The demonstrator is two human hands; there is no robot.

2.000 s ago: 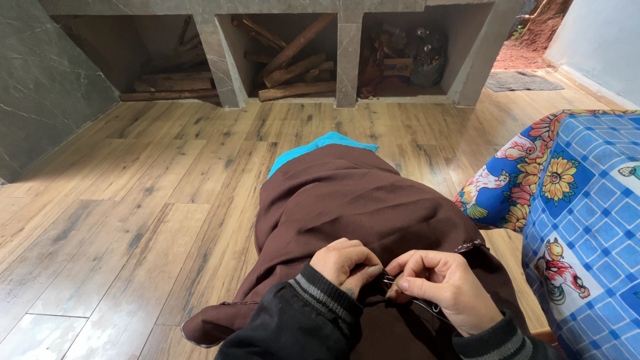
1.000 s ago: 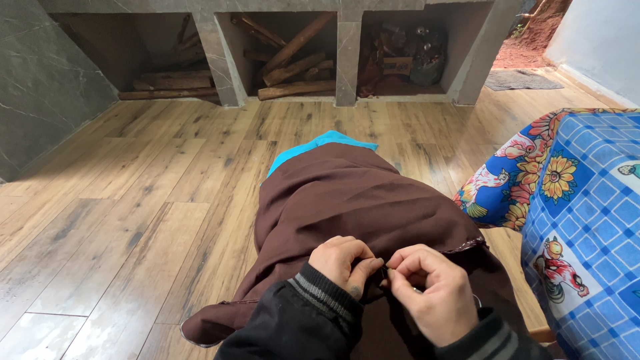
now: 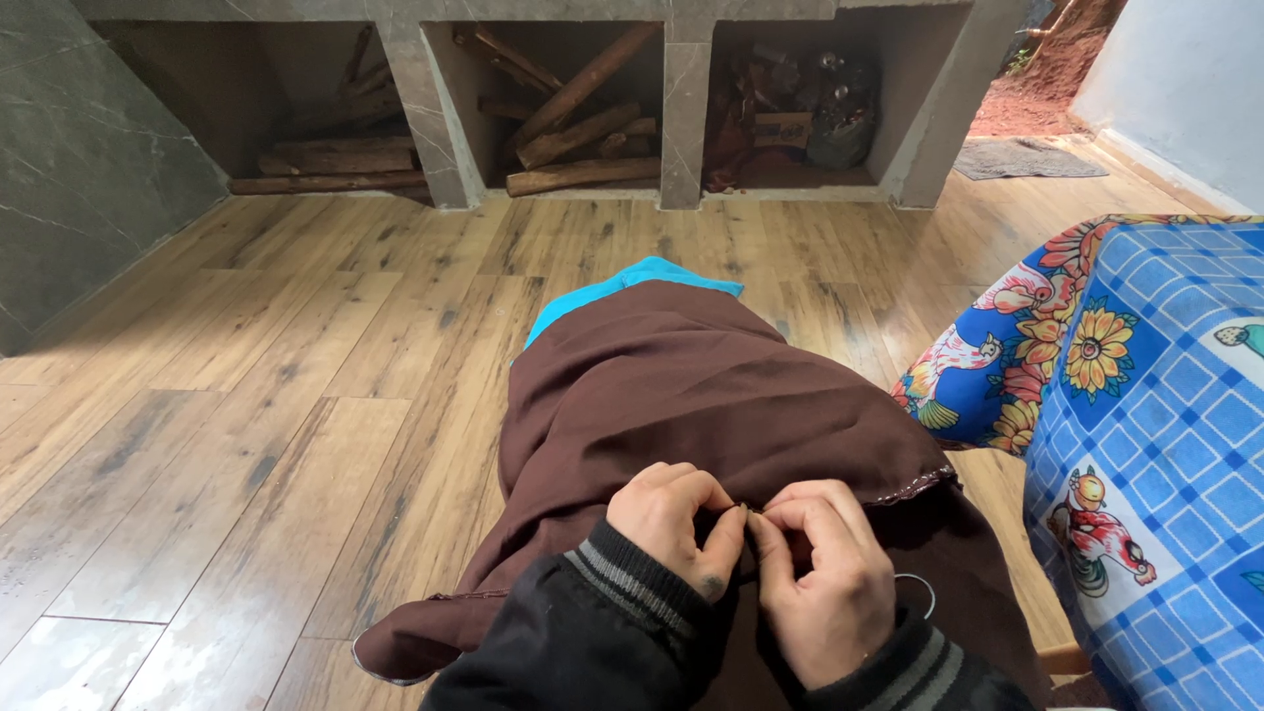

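Dark brown fabric [image 3: 681, 385] lies draped over my lap and legs, with a turquoise cloth [image 3: 632, 279] showing beyond its far end. My left hand [image 3: 676, 523] pinches a small fold of the fabric between thumb and forefinger. Close against it, my right hand [image 3: 825, 578] grips the same spot, fingertips almost touching the left ones. What lies between the fingertips is too small and hidden to tell. A thin pale loop [image 3: 918, 592], thread or wire, curves out by my right wrist. Light stitches run along the fabric's hem [image 3: 913, 484] at the right.
At the right stands a table with a blue checked, rooster-and-flower tablecloth [image 3: 1165, 395]. Ahead, stone-faced cubbies [image 3: 683, 118] hold firewood logs [image 3: 583, 138] and a filled plastic bag [image 3: 839, 118]. A grey mat [image 3: 1027, 158] lies on the wood-plank floor [image 3: 247, 395] by the doorway.
Two seconds ago a thin metallic item showed beneath my right hand's fingers; it is hidden now. My right hand has turned, its back now more toward the camera. The left hand stays at the fabric.
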